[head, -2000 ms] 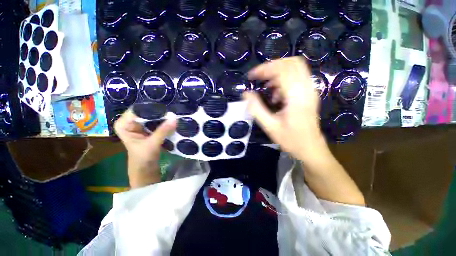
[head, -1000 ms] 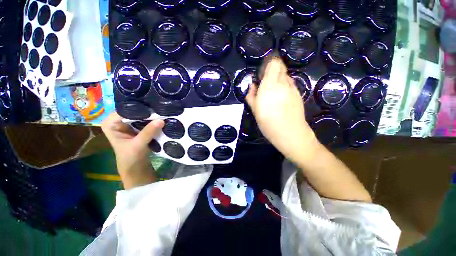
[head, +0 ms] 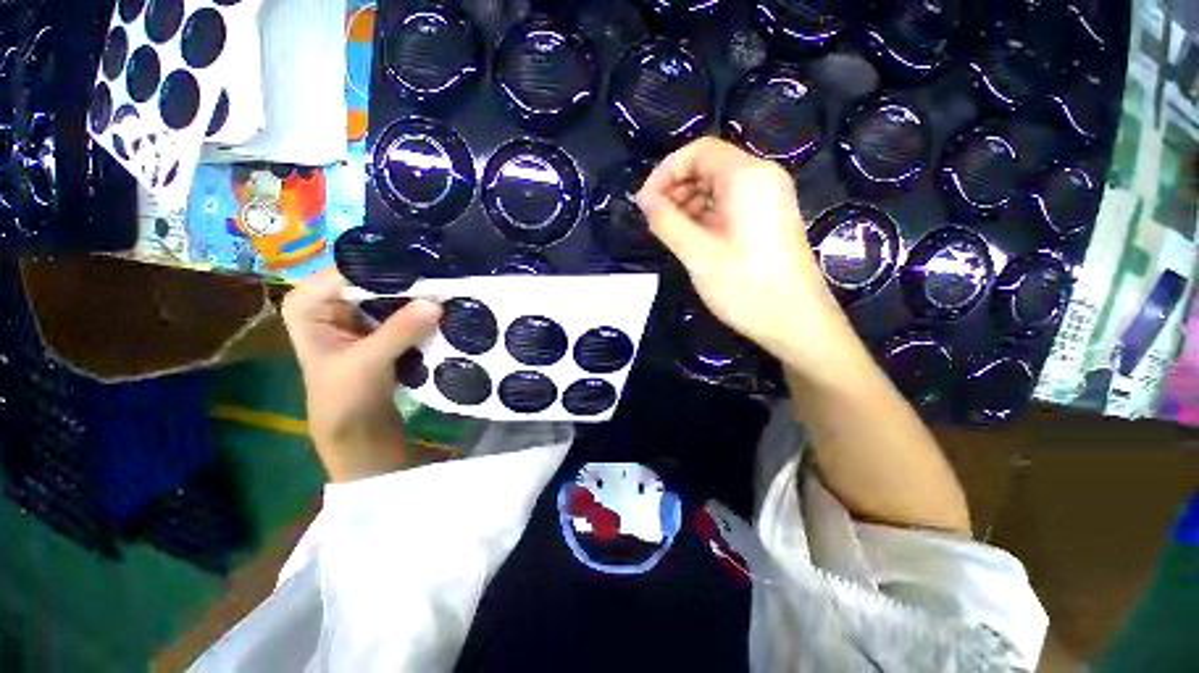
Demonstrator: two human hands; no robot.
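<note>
My left hand (head: 362, 362) holds a white label sheet (head: 629, 300) by its left end, thumb on top, over the tray's near edge. Round black labels (head: 537, 339) sit on it in two rows, and its upper strip is bare white. A black disc sticks up past the sheet's upper left edge. My right hand (head: 736, 230) is over the black blister tray (head: 842, 178), right of and above the sheet, fingertips curled close together; I see no label in them. Glossy round black parts (head: 661, 90) sit in the tray's pockets. The hand hides some pockets.
Spare label sheets (head: 145, 82) and plain white backing paper (head: 296, 86) lie left of the tray, over printed cartoon sheets (head: 279, 217). More printed sheets lie at the right. Brown cartons (head: 132, 316) are below the bench edge on both sides.
One label of the sheet's upper row has gone since the earliest frame. My right hand went to the tray's parts and has drawn slightly back. The view has shifted and tilted.
</note>
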